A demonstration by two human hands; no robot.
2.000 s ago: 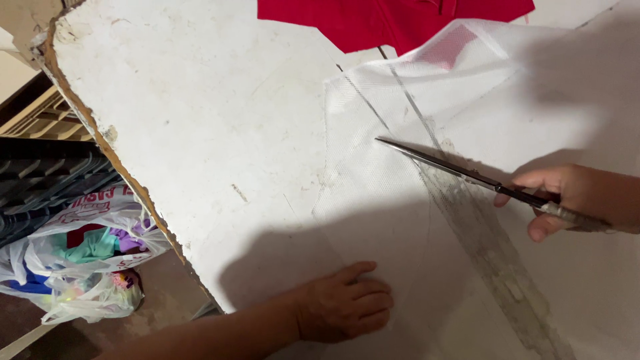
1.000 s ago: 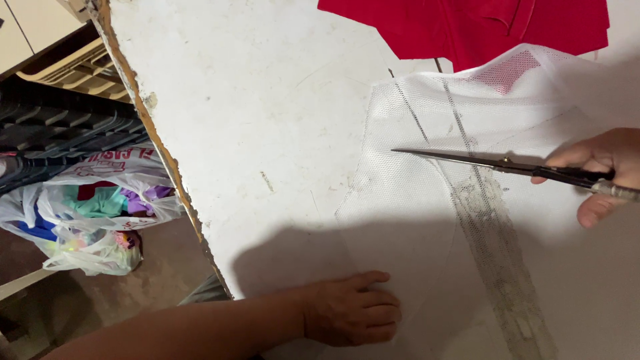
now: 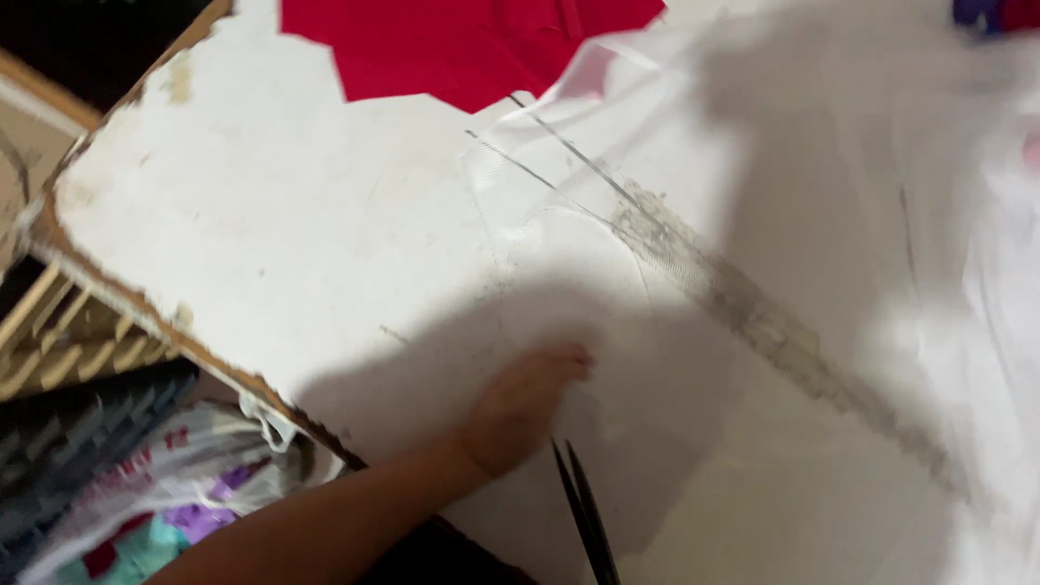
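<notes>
Sheer white mesh fabric (image 3: 585, 252) lies spread over the white tabletop, with a curved edge or line showing in it. My left hand (image 3: 528, 398) is on or just over the fabric, blurred, its fingertips pointing right; whether it pinches any cloth cannot be told. Just to the right of my left wrist, the dark blades of a pair of scissors (image 3: 587, 512) reach up from the bottom edge, slightly apart at the tips. The handles and my right hand are out of view. Red fabric (image 3: 455, 49) lies at the top, partly beside the mesh.
The worn white tabletop (image 3: 244, 203) has a chipped brown edge on the left. Below that edge are a tan slatted crate (image 3: 65, 333), a dark crate (image 3: 65, 439) and a plastic bag (image 3: 187, 463) of coloured cloth. A grey worn strip (image 3: 747, 309) runs diagonally. Dark blue and red cloth (image 3: 999, 16) shows top right.
The scissors, held over the mesh by my right hand in both earlier frames, are now at the bottom, near my left wrist. My right hand has left the view. The view has turned.
</notes>
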